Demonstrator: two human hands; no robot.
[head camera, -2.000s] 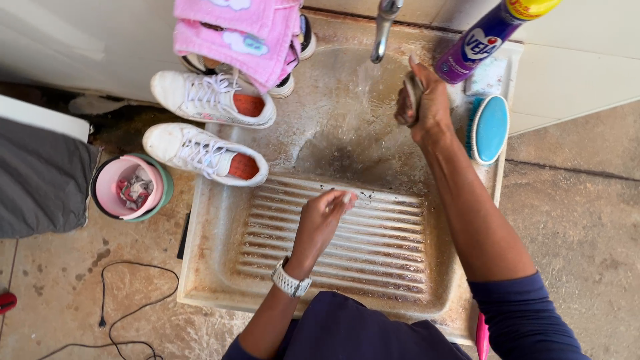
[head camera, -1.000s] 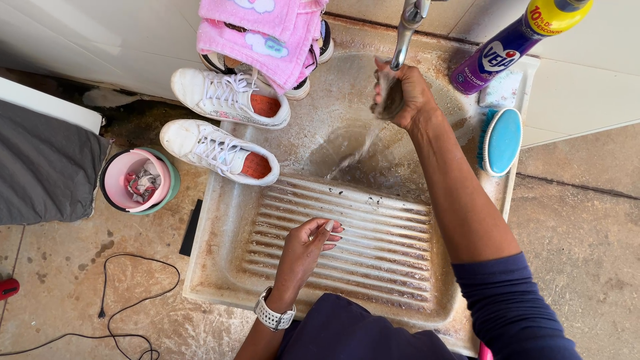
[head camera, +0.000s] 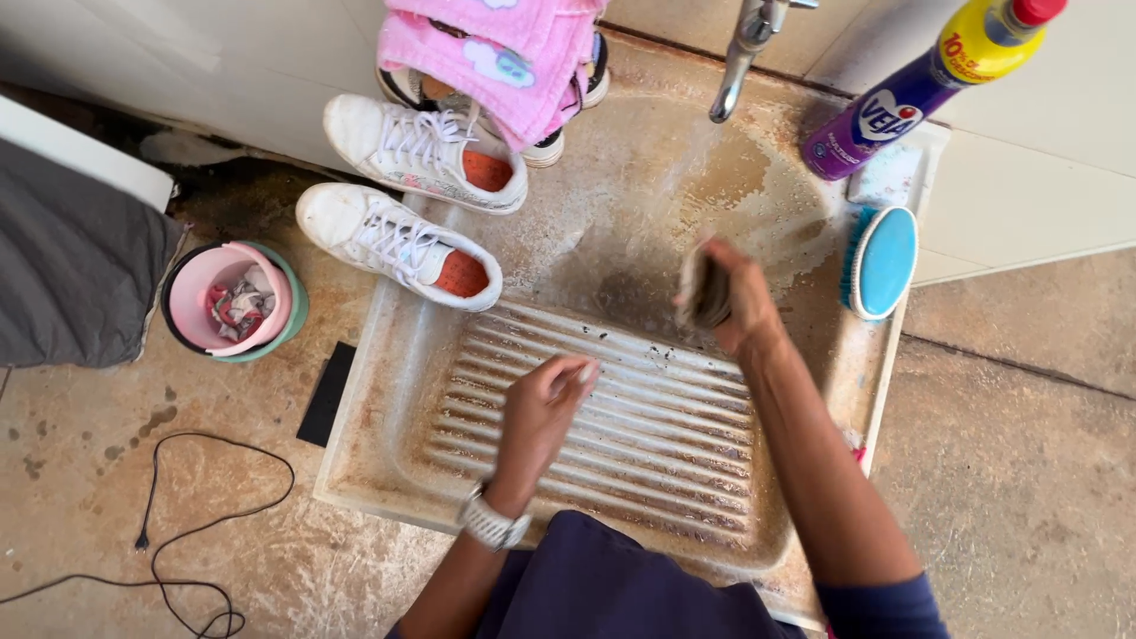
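My right hand (head camera: 745, 297) grips a small brownish item (head camera: 708, 288), blurred and too unclear to name, over the basin of a stained laundry sink (head camera: 355, 444). Water runs from the metal faucet (head camera: 729, 84) behind it. My left hand (head camera: 552, 390), with a white watch on its wrist, hovers over the ribbed washboard (head camera: 621, 435), fingers curled together, with nothing clearly visible in them. Two white sneakers (head camera: 355, 226) with orange insoles rest on the sink's left edge, beside a pink cloth (head camera: 497, 62) lying on darker shoes (head camera: 596, 75).
On the right rim are a purple cleaner bottle (head camera: 874, 120), a white sponge-like block (head camera: 887, 177) and a blue oval brush (head camera: 887, 262). Nested buckets (head camera: 297, 302) holding rags, a black flat piece (head camera: 327, 395) and a black cable (head camera: 222, 515) are on the floor at left.
My right hand has come down from beside the faucet toward the washboard, still holding the item. My left hand stays over the washboard.
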